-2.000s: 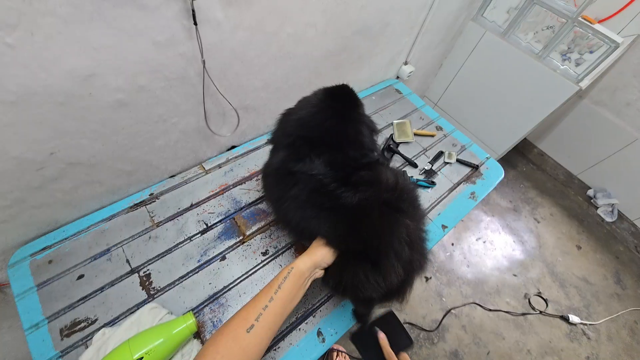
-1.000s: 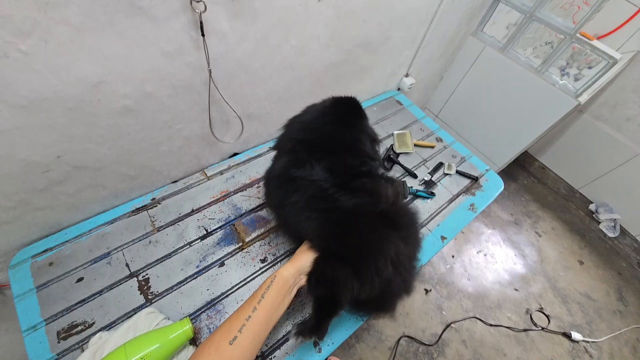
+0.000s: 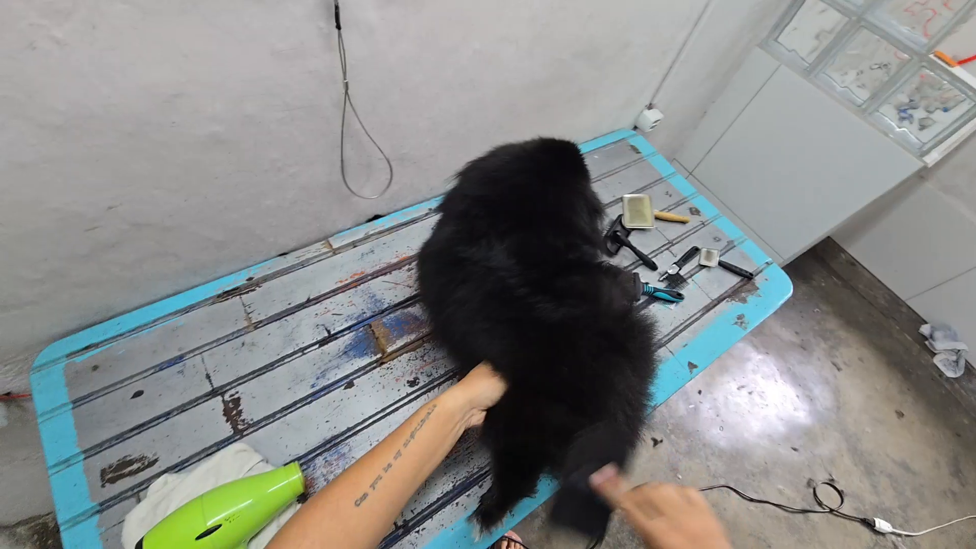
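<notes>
A black, long-haired dog (image 3: 534, 290) is on the worn wooden table (image 3: 175, 343) with a light blue border, its head out of sight. My left hand (image 3: 482, 390) reaches into the fur at its rear flank, fingers hidden, so its grip does not show. Blurred, my right hand (image 3: 663, 511) is at the bottom, its fingertips at a dark, furry-looking shape (image 3: 587, 480) by the table's near edge; whether it holds this is unclear. Right of the dog lie a slicker brush with a wooden handle (image 3: 639, 212), a black brush (image 3: 631, 242), a teal-handled grooming tool (image 3: 662, 293) and a small slicker brush (image 3: 709, 258).
A green hair dryer (image 3: 229, 507) rests on a white towel (image 3: 183, 476) at the table's lower left. A cable loop (image 3: 367, 149) hangs by the wall. A cord (image 3: 762, 502) runs over the concrete floor, and a crumpled white cloth or paper (image 3: 944, 349) lies at the far right.
Two seconds ago my right hand was at a dark, flat object below the dog; one second ago it was out of view. Now it is back at the bottom. My left hand stays at the dog's flank.
</notes>
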